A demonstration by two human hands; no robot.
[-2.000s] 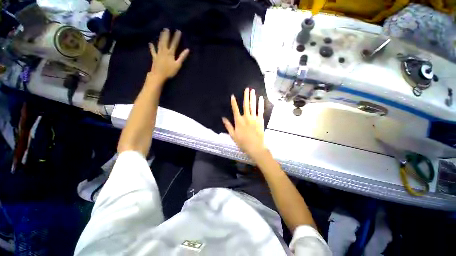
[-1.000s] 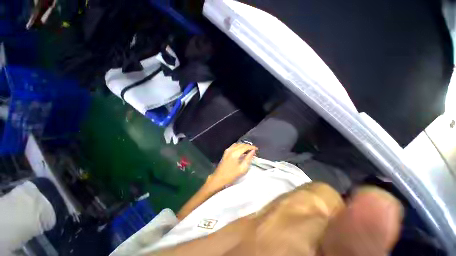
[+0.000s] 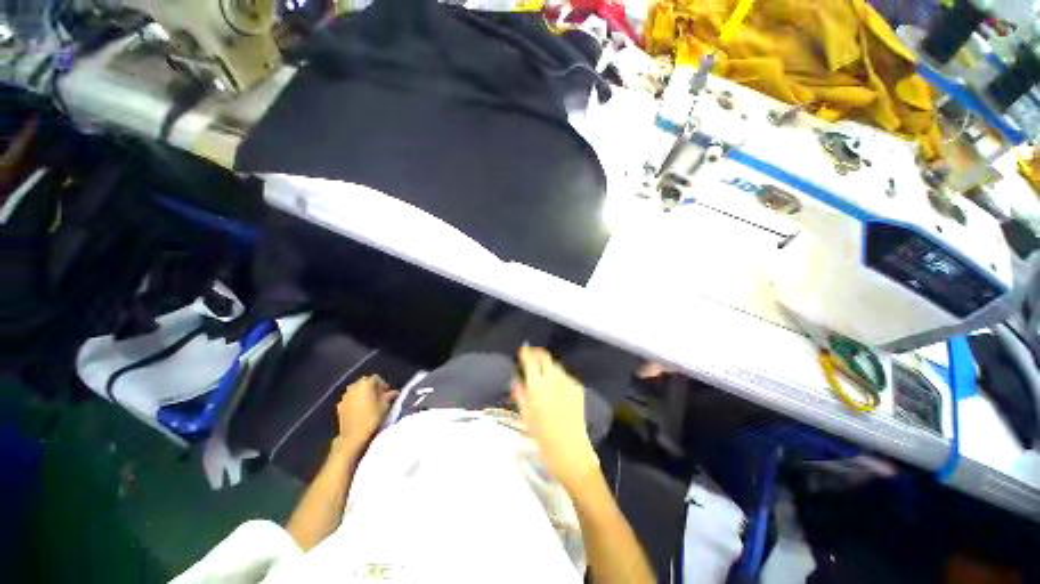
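Note:
A black garment panel (image 3: 428, 143) lies spread on the white machine table (image 3: 639, 325), left of the sewing machine's needle area. Neither hand touches it. My left hand (image 3: 365, 408) is at my waist by the hem of my white shirt, with its fingers curled. My right hand (image 3: 550, 399) is over my lap at the shirt's front, slightly blurred. I cannot tell whether either hand holds the shirt's edge. The white sewing machine (image 3: 821, 205) with a blue stripe stands at the right. Scissors (image 3: 850, 371) with green and yellow handles lie on the table's right.
A mustard fabric pile (image 3: 798, 57) is behind the machine. A second machine (image 3: 228, 40) stands at upper left. Black and white pieces (image 3: 160, 354) lie over a blue crate (image 3: 194, 413) at lower left. The table's front edge runs across above my lap.
Both hands have left the black panel, where they lay flat, and come down to my waist. The right hand, close to the camera one second ago, is now lower over my lap. The view swung left and back.

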